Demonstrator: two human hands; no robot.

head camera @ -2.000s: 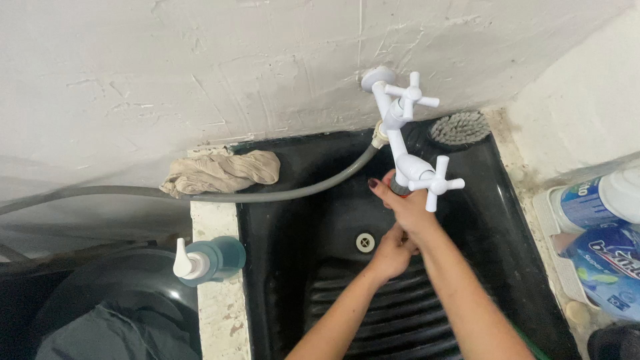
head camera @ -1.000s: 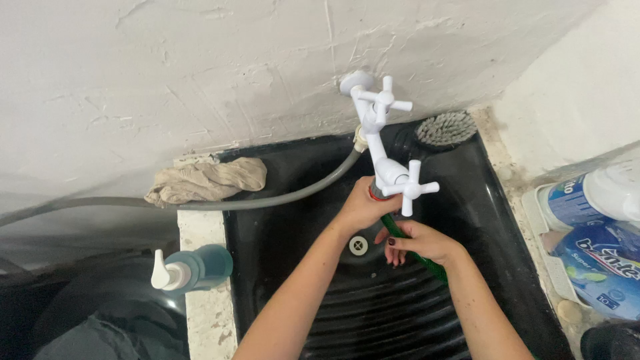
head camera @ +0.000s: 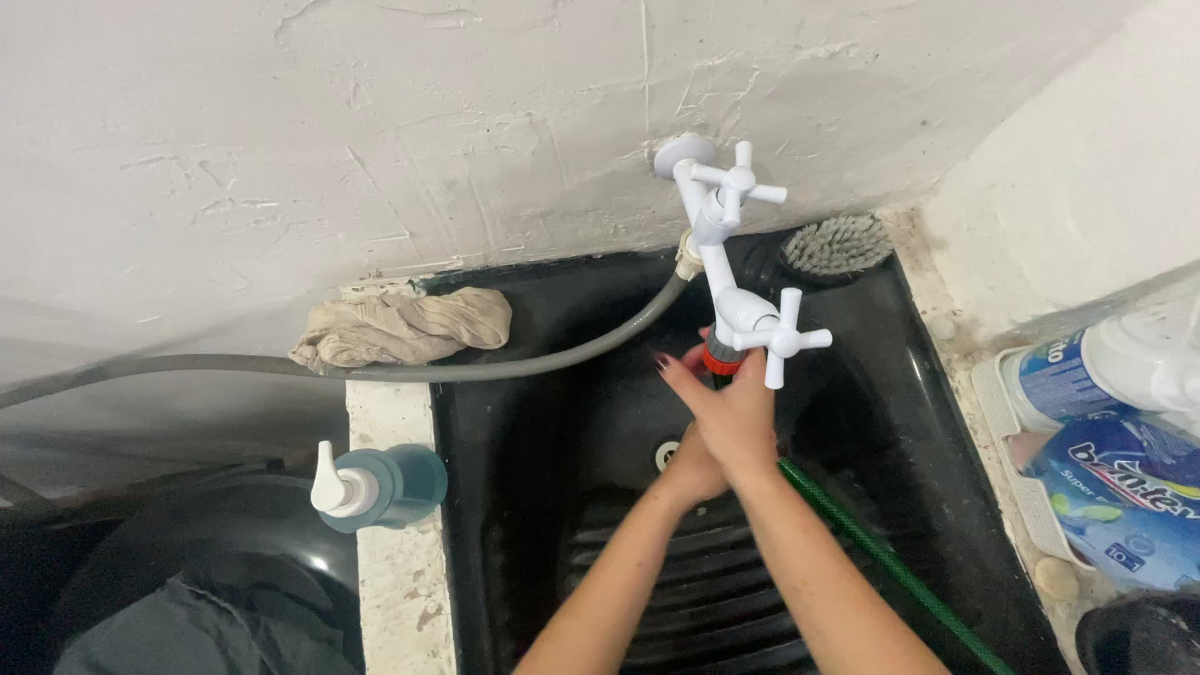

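Observation:
A white plastic double tap (head camera: 720,267) with two cross handles comes out from the wall over a black sink (head camera: 544,450) with a ribbed washboard. At its lower outlet sits a grey and orange hose connector (head camera: 724,356). My right hand (head camera: 736,403) is around the connector's lower end, thumb at the left, other fingers partly hidden. Beneath it, my left hand (head camera: 694,469) is mostly covered by the right wrist; its fingers are hidden, so its hold cannot be told. A green garden hose (head camera: 872,544) runs from behind my right wrist down to the lower right.
A grey hose (head camera: 544,364) leads left from the tap, passing a twisted beige cloth (head camera: 403,328). On the left ledge stands a blue pump bottle (head camera: 398,483). A grey-bristled brush (head camera: 837,246) lies at the back right corner. A white tray (head camera: 1017,459) holds cleaning products at the right.
My left hand has moved down from the tap outlet, where it was one second ago. My right hand has come up to the connector and now crosses over the left.

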